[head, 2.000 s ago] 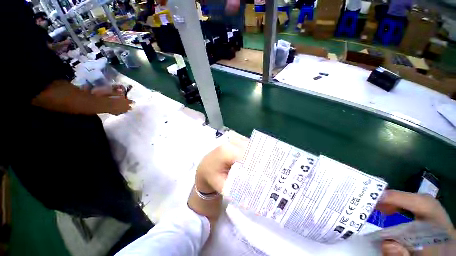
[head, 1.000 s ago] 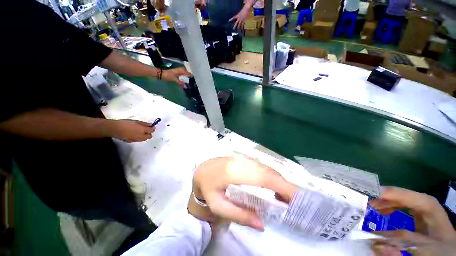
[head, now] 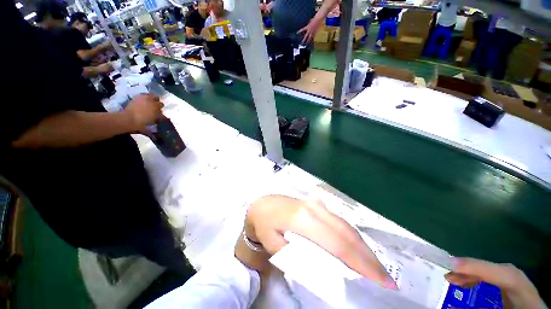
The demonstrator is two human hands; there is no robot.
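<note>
My left hand (head: 314,232), with a ring-like band at the wrist, is bent over the white bench and grips white label sheets (head: 314,265); their near side looks blank, and fine dark print shows by my fingertips. My right hand (head: 498,277) is at the lower right, partly cut off by the edge, with its fingertips at the edge of a pale sheet; whether it grips it I cannot tell. A blue printed sheet (head: 474,297) lies below my right hand.
The green conveyor (head: 386,169) runs beyond the bench, with black boxes (head: 296,130) behind a grey post (head: 260,78). At left, a co-worker's hand (head: 145,111) holds a dark box (head: 168,137). Another black box (head: 483,111) sits on the far white table.
My left hand has moved slightly right and down, and the printed label faces are mostly out of sight. My right hand is lower. The co-worker's hand has drawn back from the conveyor side and holds a box.
</note>
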